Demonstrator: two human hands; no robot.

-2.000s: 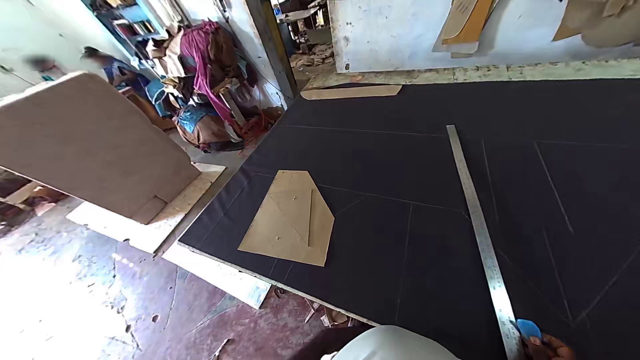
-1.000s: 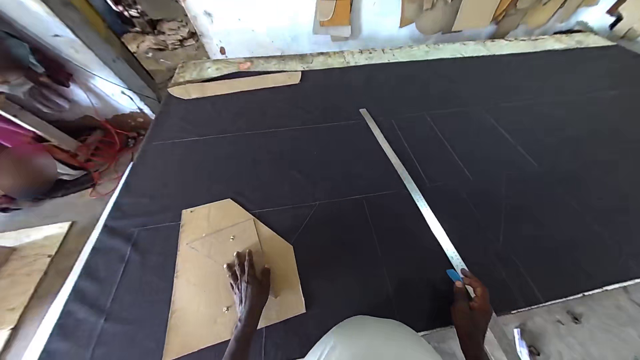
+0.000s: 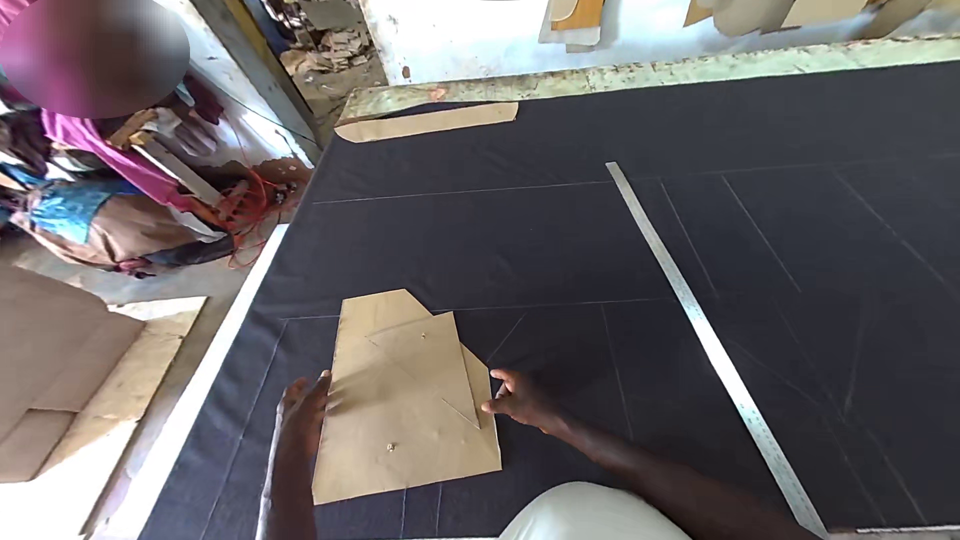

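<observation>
A brown card pattern piece [image 3: 405,390] with a smaller layer on top lies on dark cloth [image 3: 525,247] marked with chalk lines. My left hand [image 3: 304,412] touches its left edge, fingers along the border. At its right edge, my right hand [image 3: 521,397] has thumb and forefinger at the card's side. To the right, a long metal ruler [image 3: 709,337] lies diagonally across the cloth, touched by neither hand. Near the far left corner of the cloth rests a long narrow card piece [image 3: 427,122].
A worn table edge [image 3: 637,77] runs along the wall, where card patterns [image 3: 795,15] hang. On the left are a large brown board [image 3: 45,360], piled garments [image 3: 112,217], red cord [image 3: 255,214] and a partly visible person [image 3: 64,131].
My right hand has left the ruler and come to the pattern piece's right edge. My left hand has moved from on top of the card to its left edge.
</observation>
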